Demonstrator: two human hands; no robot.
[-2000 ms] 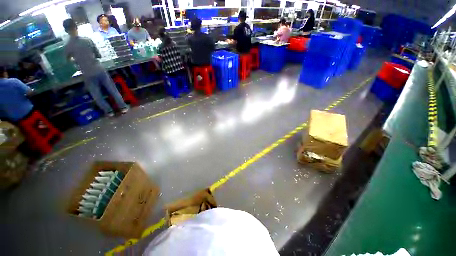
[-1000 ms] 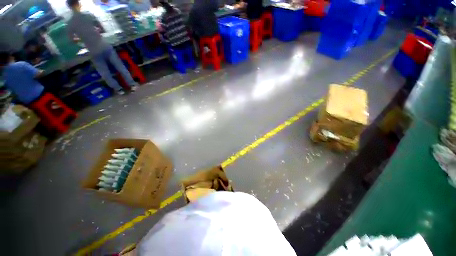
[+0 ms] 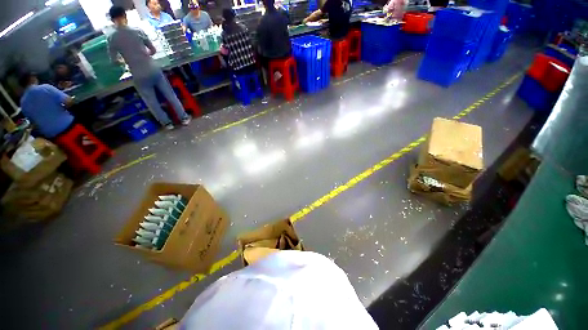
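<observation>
Neither of my hands shows. A large white rounded shape (image 3: 284, 293), which looks like white cloth, fills the bottom middle and hides what is below it. An open brown corrugated carton (image 3: 196, 235) stands on the floor at the lower left, holding a row of white and green folded boxes (image 3: 158, 222). Another open brown carton (image 3: 274, 238) is partly hidden behind the white shape. White notched pieces (image 3: 499, 321), perhaps carton blanks, lie on the green bench (image 3: 516, 264) at the bottom right, cut off by the edge.
Brown cartons (image 3: 453, 151) are stacked on the floor at centre right. White cloths (image 3: 577, 209) lie on the bench. Blue bins (image 3: 451, 48), a blue stack (image 3: 311, 62) and red stools (image 3: 282, 77) stand farther back. Several people work along the far bench, one person (image 3: 138, 58) standing.
Since two seconds ago the view has tilted and shifted, so the floor cartons sit farther right and more white pieces show on the bench. The cartons themselves have not visibly moved.
</observation>
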